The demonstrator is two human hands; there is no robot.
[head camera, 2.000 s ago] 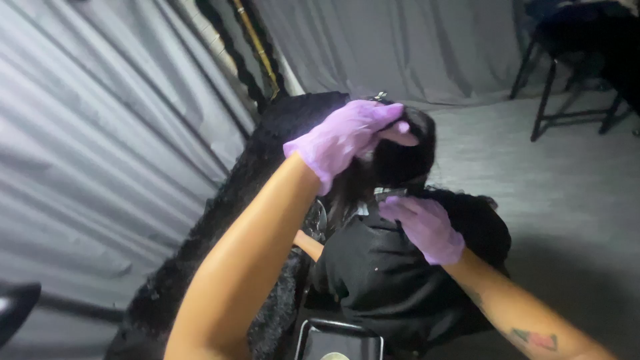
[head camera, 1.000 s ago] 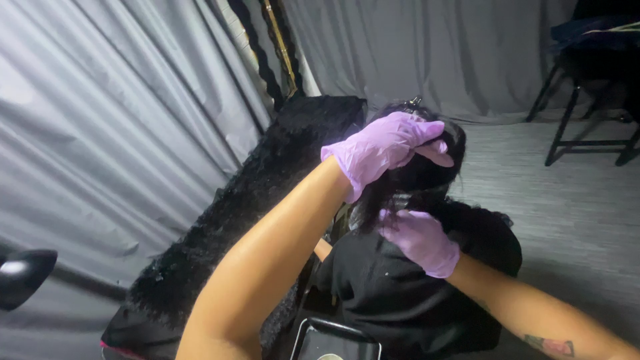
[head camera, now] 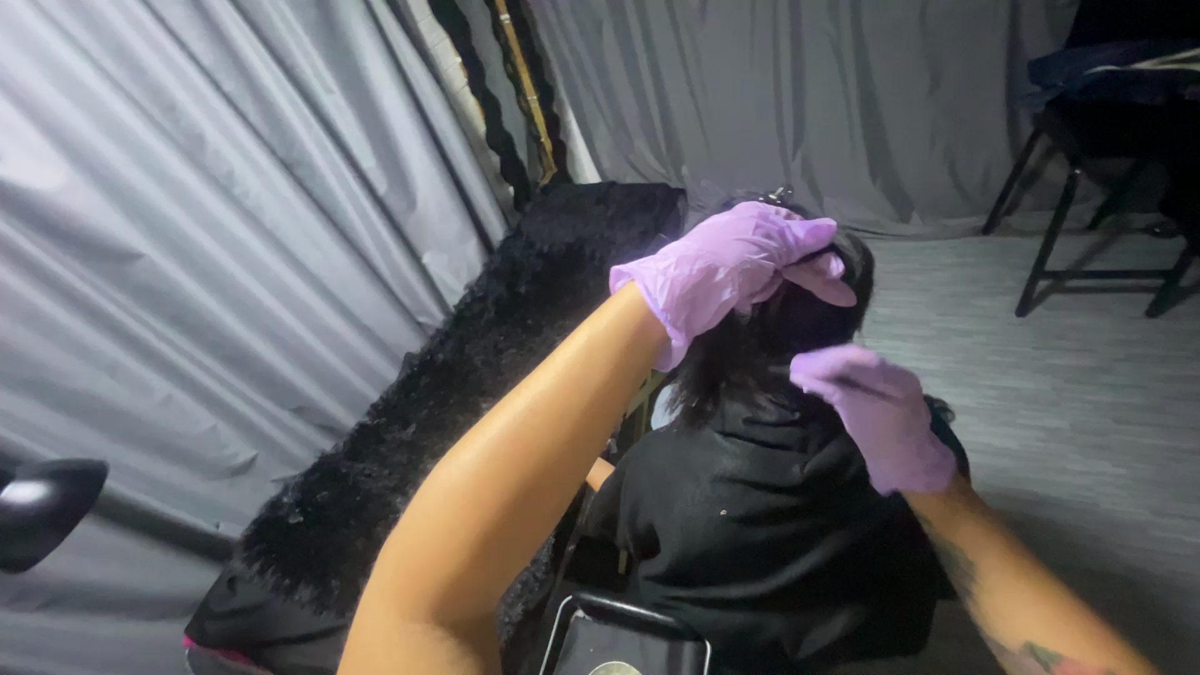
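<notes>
A seated person in a black top (head camera: pixel 778 525) faces away, with dark hair (head camera: pixel 816 323) hanging to the neck. My left hand (head camera: pixel 741 262), in a light purple glove, lies against the side and back of the head, fingers bent over a part of the hair. Whether strands are pinched between them cannot be made out. Beside the nape is my right hand (head camera: pixel 872 412), gloved alike and slightly blurred, its fingers drawn together around what looks like a thin dark handle. A metal hair clip (head camera: pixel 778 195) sits on top of the head.
A black fur-like cover (head camera: pixel 450 375) lies over a long surface to the left. Near the bottom edge is a black tray (head camera: pixel 637 614) with a round item. Grey curtains (head camera: pixel 234 187) hang behind, a dark folding chair (head camera: pixel 1106 169) stands right, and a black lamp-like shade (head camera: pixel 47 511) is far left.
My right hand has come away from the hanging hair to the right, and its fingers have drawn together. My left hand stays on the head.
</notes>
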